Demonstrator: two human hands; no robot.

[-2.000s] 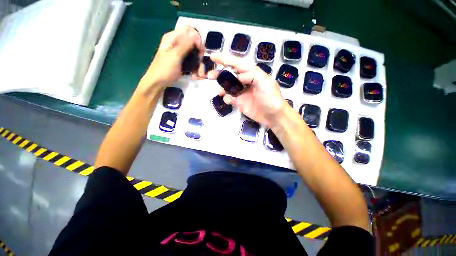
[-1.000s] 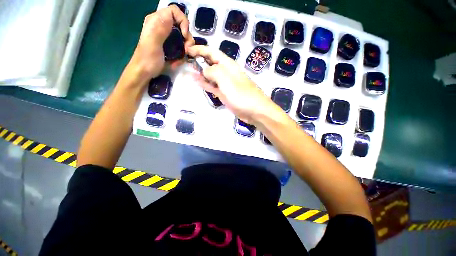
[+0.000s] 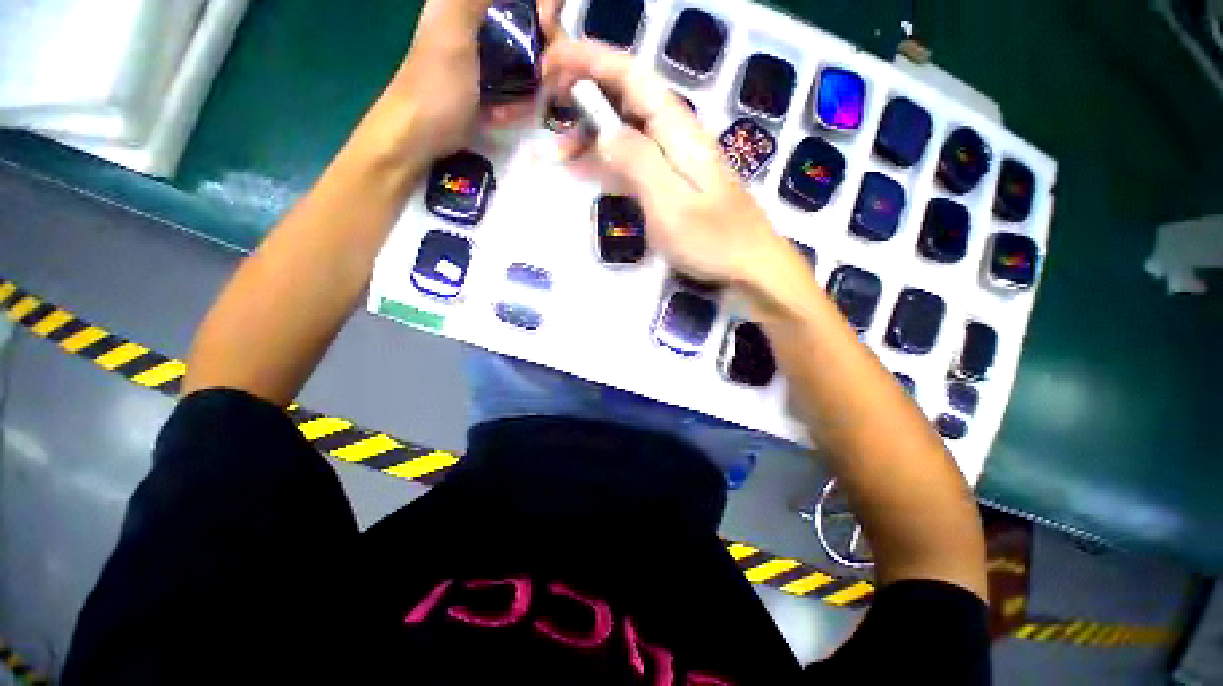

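Observation:
My left hand [image 3: 449, 87] holds a dark smartwatch [image 3: 510, 54] with a glossy face, near the top edge of the view. My right hand [image 3: 684, 174] is just right of it, over the tray, with its fingers closed around a thing showing a pale silvery edge [image 3: 594, 107]; it looks like a smartwatch seen edge-on, its face hidden. The white foam tray [image 3: 550, 362] lies below both hands with rows of watches. One watch [image 3: 460, 186] shows coloured script, another [image 3: 747, 148] a patterned face, and another [image 3: 840, 99] a blue-purple screen.
The tray lies on a green bench [image 3: 1127, 389]. White foam sheets [image 3: 101, 81] are at the upper left, and a white piece [image 3: 1187, 255] is at the far right. Yellow-black floor tape [image 3: 362, 449] and a round metal ring [image 3: 842, 523] show below the bench edge.
Over the last second, both hands have shifted up and right in the picture, still close together. The left-side tray watch now shows coloured script where its face was dark. The whole view has shifted too.

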